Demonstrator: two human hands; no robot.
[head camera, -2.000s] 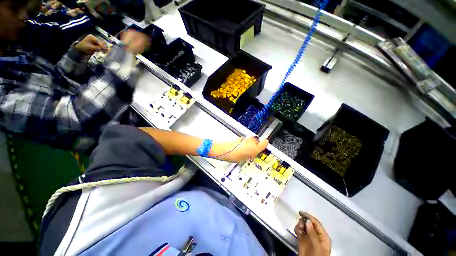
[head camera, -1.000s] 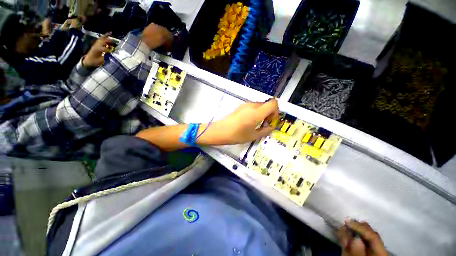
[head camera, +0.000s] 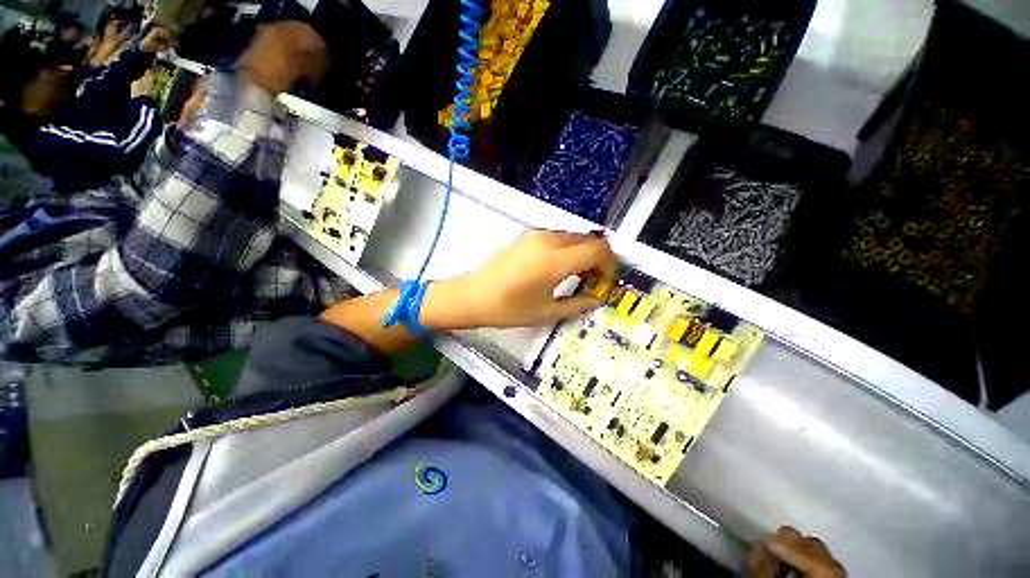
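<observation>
A pale cream circuit board panel (head camera: 633, 390) lies on the metal conveyor rail (head camera: 858, 452) in front of me, with yellow blocks and small dark parts on it. My left hand (head camera: 542, 280), with a blue wrist strap (head camera: 408, 307), is at the panel's upper left corner. Its fingers are curled together beside a yellow block; whether they hold a part is hidden. My right hand (head camera: 794, 555) is at the bottom edge, partly cut off, fingers bent; what it holds cannot be made out.
Beyond the rail stand black bins of yellow blocks (head camera: 508, 51), blue parts (head camera: 584, 164), green parts (head camera: 723, 62), silver-grey parts (head camera: 736, 220) and gold-brown parts (head camera: 937, 215). A second panel (head camera: 354, 198) lies to the left, near a person in a plaid sleeve (head camera: 192, 215). A blue coiled cord (head camera: 463, 85) hangs down.
The view has shifted slightly. My left hand stays at the panel's upper left corner. My right hand sits lower and is more cut off. The coiled cord now hangs farther left.
</observation>
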